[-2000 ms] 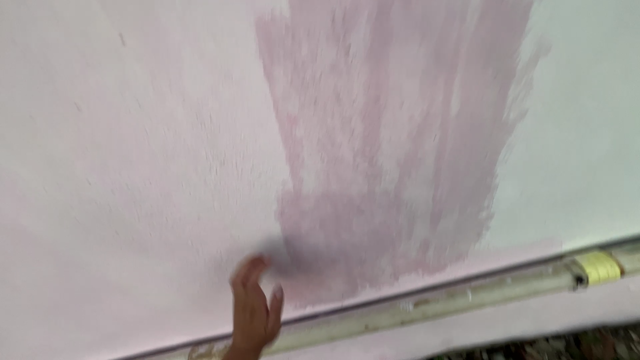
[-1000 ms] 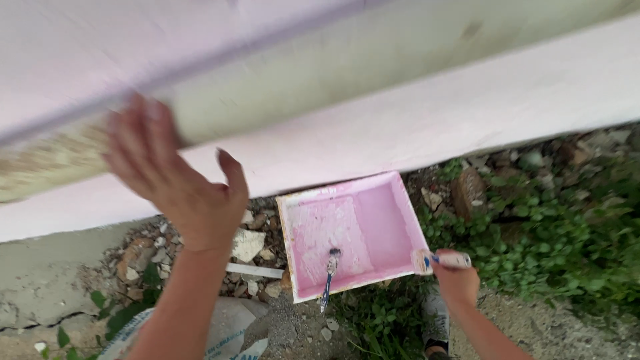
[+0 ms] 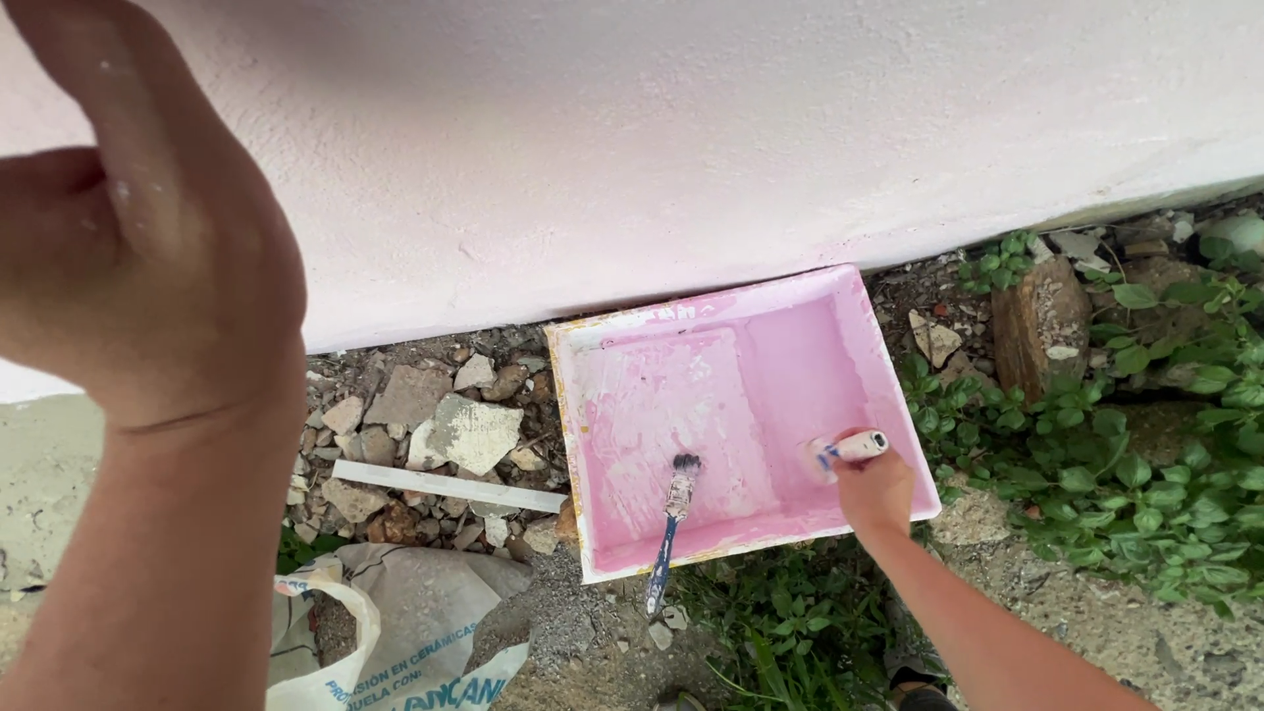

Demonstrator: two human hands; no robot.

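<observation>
My right hand [image 3: 877, 489] grips the pale handle of a paintbrush [image 3: 849, 449], its bristles down in the pink paint at the right side of a paint tray [image 3: 570, 434]. A second paintbrush [image 3: 677, 494] with a blue handle lies over the tray's lower edge, dark bristles inside. Large and near at the upper left is my left hand [image 3: 148, 207], held up before the pale pink wall [image 3: 691, 148] with specks of paint on its skin. Its fingertips are cut off by the frame, and nothing shows in its grasp.
Stone rubble [image 3: 474, 432] and a white strip [image 3: 449, 486] lie left of the tray. Below them is a torn plastic bag [image 3: 425, 612] bearing writing. Leafy weeds [image 3: 1175, 444] and a brown block [image 3: 1042, 321] are at the right. A shoe shows at the bottom edge.
The right-hand brush has moved from the tray's right rim down into the paint. My left hand, earlier over the ledge of the wall, is now larger and farther up-left in view. The view has shifted down from the wall.
</observation>
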